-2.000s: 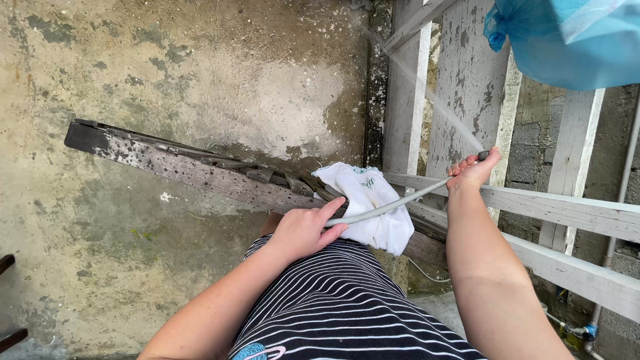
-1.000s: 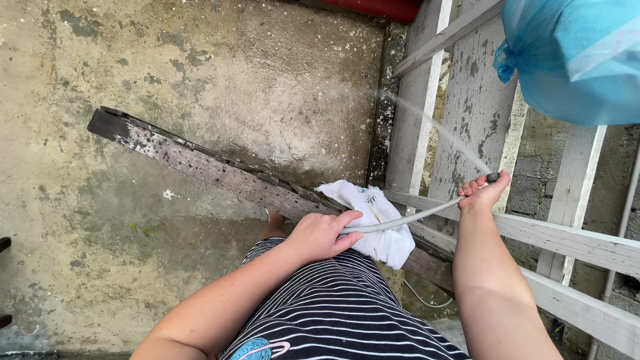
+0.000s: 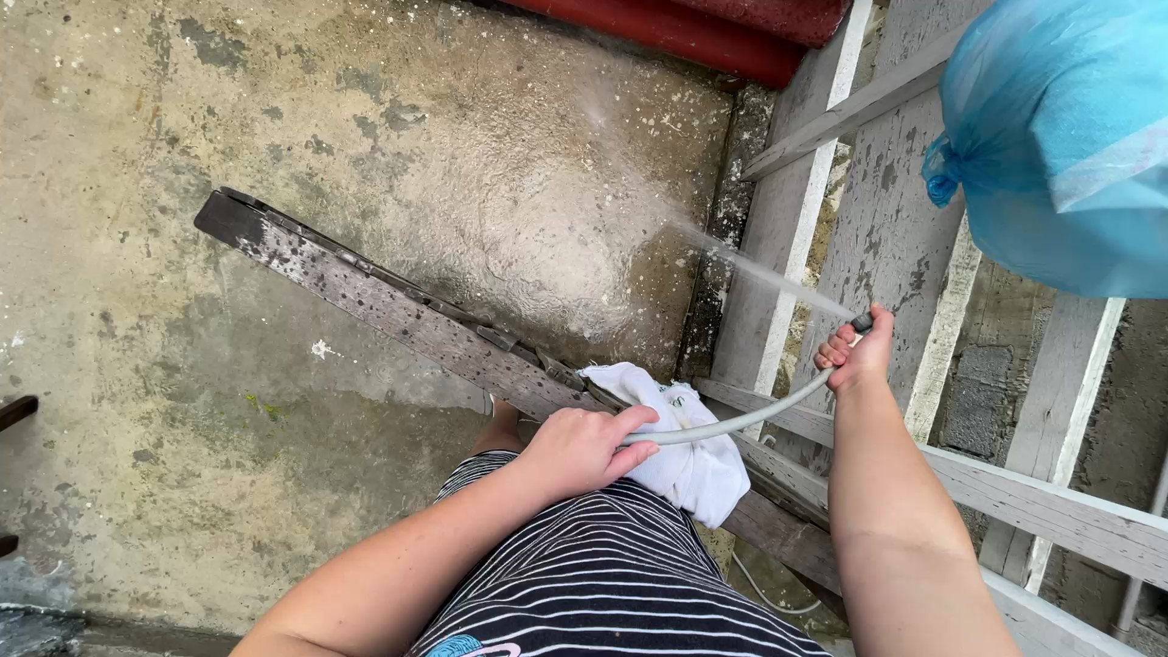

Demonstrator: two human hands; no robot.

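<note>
My right hand (image 3: 858, 351) grips a grey hose near its dark nozzle end (image 3: 862, 322), at the right by the white wooden fence. From that end a water spray (image 3: 766, 274) shoots to the upper left over the wet concrete floor (image 3: 547, 228). Lower down, my left hand (image 3: 589, 447) pinches the grey hose (image 3: 730, 425) between thumb and fingers. The hose bows between both hands. A white cloth (image 3: 698, 479) hangs over a weathered wooden beam (image 3: 411, 338) just below the hose, beside my left hand.
The peeling white wooden fence (image 3: 1031, 493) runs along the right side. A tied blue plastic bag (image 3: 1068, 146) hangs at the upper right. Red cylindrical objects (image 3: 675, 36) lie at the top. Dark leg-like pieces (image 3: 16, 411) show at the left edge.
The water spray, which pointed steeply up and left, now slants lower and farther left across the floor. Both hands keep their hold on the hose. The view has shifted, showing more red at the top.
</note>
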